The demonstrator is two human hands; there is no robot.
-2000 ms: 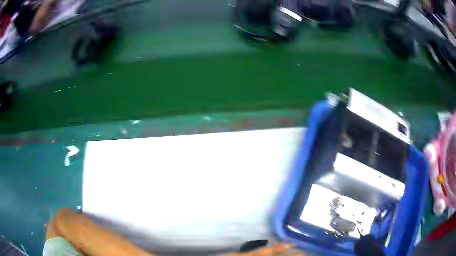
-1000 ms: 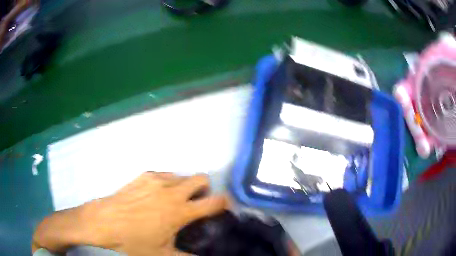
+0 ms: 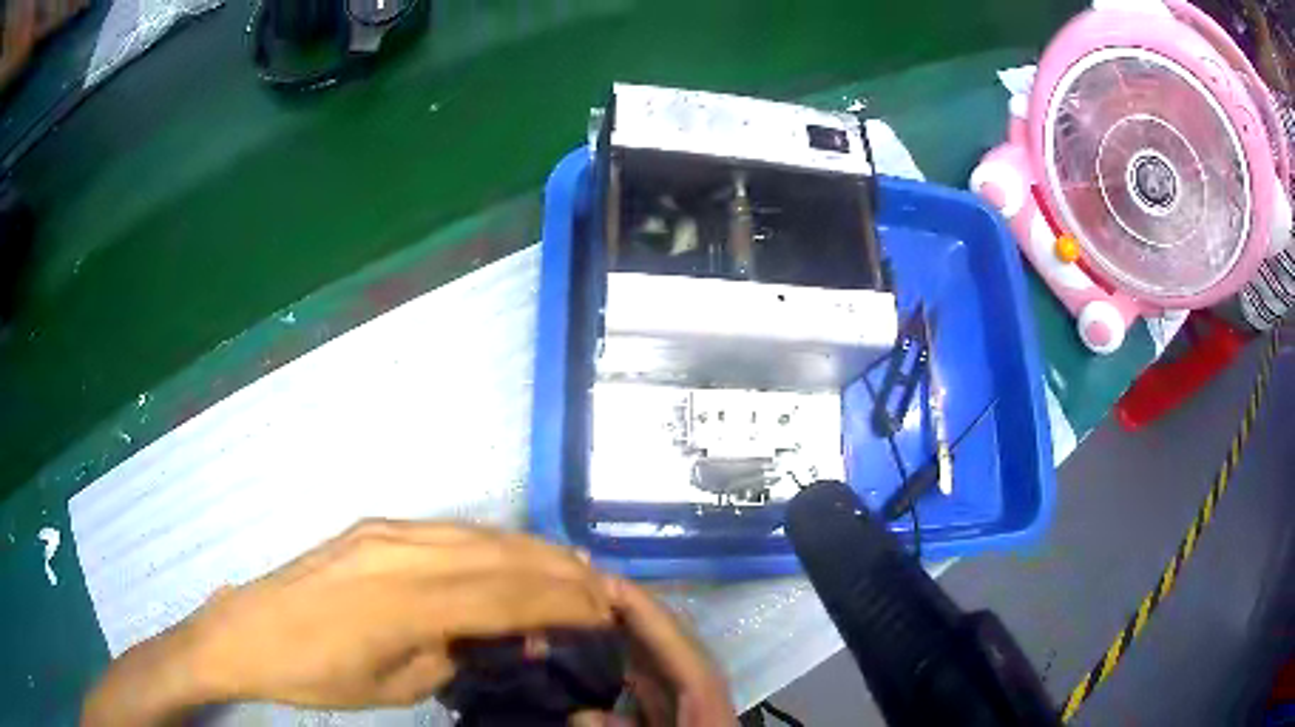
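My left hand [image 3: 391, 604] comes in from the lower left, its fingers curled over a black headphone part [image 3: 533, 675] at the bottom edge. Much of the part is hidden by the hand or cut off. A thick black electric screwdriver [image 3: 902, 618] rises from the bottom right, its front end over the near rim of the blue tray [image 3: 1040, 398] and its tip by the pickup plate [image 3: 639, 447] of the screw feeder [image 3: 746, 334]. No right hand shows on the visible part of the screwdriver.
A white foam sheet [image 3: 355, 384] lies left of and under the tray. Dark hand tools [image 3: 902, 376] lie at the tray's right. A pink fan [image 3: 1157, 178] stands at the right. Headphones [image 3: 306, 36] are on the green conveyor [image 3: 440, 142]. A floor with striped tape [image 3: 1186, 554] shows lower right.
The view has swung right, so tray and feeder sit further left and fan shows more fully. My left hand has come into fuller view over the black part. The screwdriver has moved closer to the plate.
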